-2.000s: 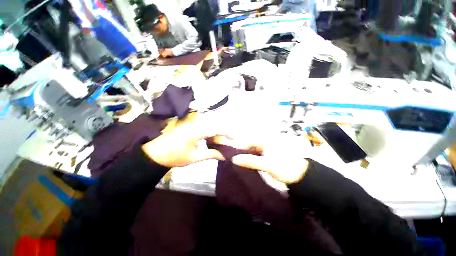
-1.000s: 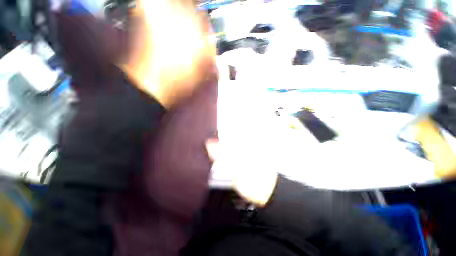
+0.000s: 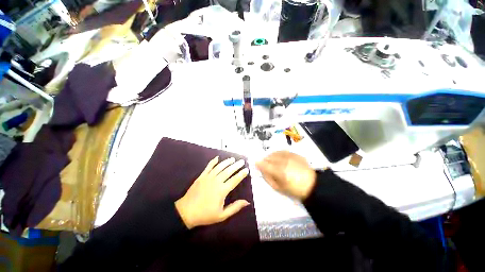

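A dark plum garment piece [image 3: 154, 172] lies flat on the white table, left of and in front of the needle area. My left hand [image 3: 215, 194] rests flat on it with fingers spread, holding nothing. My right hand [image 3: 284, 172] is at the panel's right edge, fingers bent and a little blurred; whether it pinches the edge I cannot tell. The white sewing machine [image 3: 345, 69] with blue stripe stands behind. Its presser foot and needle [image 3: 249, 133] are just beyond my fingertips; whether the cloth's corner is under the foot is unclear.
Loose plum pieces [image 3: 32, 175] lie on cardboard [image 3: 88, 175] at left, with white dark-edged pieces [image 3: 141, 79] behind. Under the machine arm are orange-handled snips [image 3: 291, 135], a flat black rectangle [image 3: 331, 141] and a small brown square [image 3: 356, 159]. A blue crate edge [image 3: 433, 231] shows at lower right.
The plum cloth, earlier bunched between both hands and then raised in a blur at left, now lies flat on the table. My left hand came down onto it; my right hand moved up near the needle.
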